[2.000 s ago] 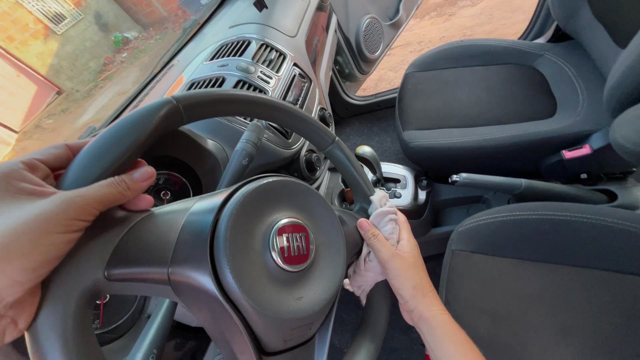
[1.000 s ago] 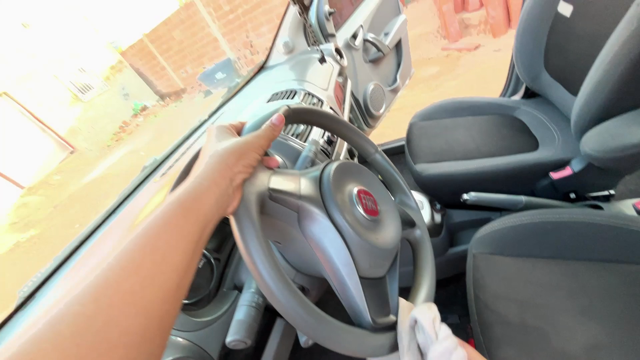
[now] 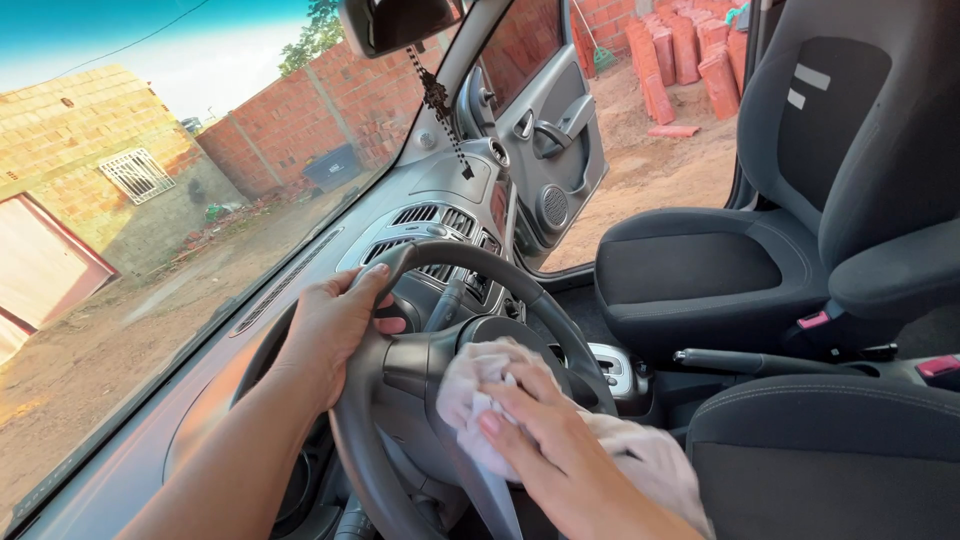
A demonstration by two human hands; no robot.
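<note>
My left hand (image 3: 334, 326) grips the upper left rim of a dark steering wheel (image 3: 358, 442), thumb over the front and fingers curled behind. A pale, crumpled cloth (image 3: 487, 375) is bunched under the fingers of my right hand (image 3: 551, 427). That hand presses it over the wheel's centre hub (image 3: 491, 328), and the badge is hidden. The cloth's loose end (image 3: 652, 465) trails to the right beneath the wrist. One silver-grey spoke (image 3: 487, 487) shows below the cloth.
Behind the wheel rise a stalk (image 3: 446, 306) and air vents (image 3: 416, 215). To the right are the gear selector (image 3: 613, 367), handbrake lever (image 3: 720, 361) and front seats (image 3: 690, 262). The far door (image 3: 551, 142) stands open. Beads (image 3: 442, 112) hang from the mirror (image 3: 397, 22).
My right hand and the cloth have moved from the wheel's lower right rim onto the hub. My left hand still holds the upper left rim. The view has shifted.
</note>
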